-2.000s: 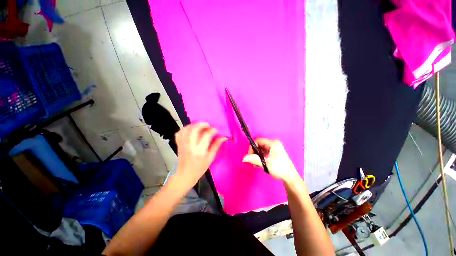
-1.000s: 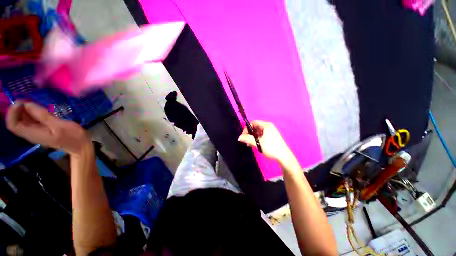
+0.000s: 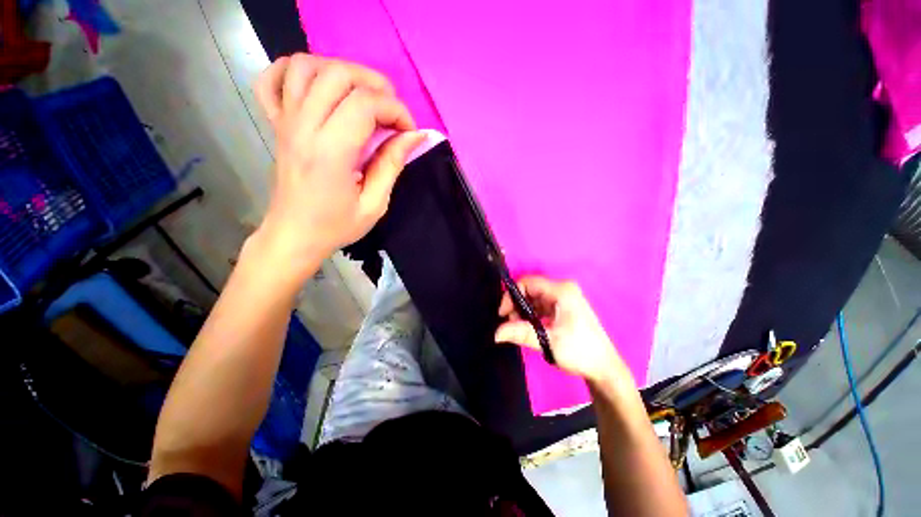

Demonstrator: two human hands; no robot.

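A flat bright pink fabric piece (image 3: 596,192) lies on the black table cover (image 3: 429,273), over whitish-grey interfacing (image 3: 712,192) that shows along its right side. My right hand (image 3: 560,328) holds the long black tailor's shears (image 3: 490,242), their blades pointing up and left along the pink piece's left edge, tips near a cut line. My left hand (image 3: 333,146) is raised at the upper left and pinches the end of a pink strip beside the blade tips. The strip's pale underside shows.
A steam iron (image 3: 742,429) and small scissors with orange-yellow handles (image 3: 773,357) are at the lower right. A crumpled pink heap (image 3: 897,76) lies at the upper right. Blue baskets (image 3: 111,151) stand on the left. A blue hose (image 3: 856,404) hangs at the right.
One second ago my left hand was far left by a blurred pink piece; now it is back at the table, pinching a strip. The shears have stayed in my right hand.
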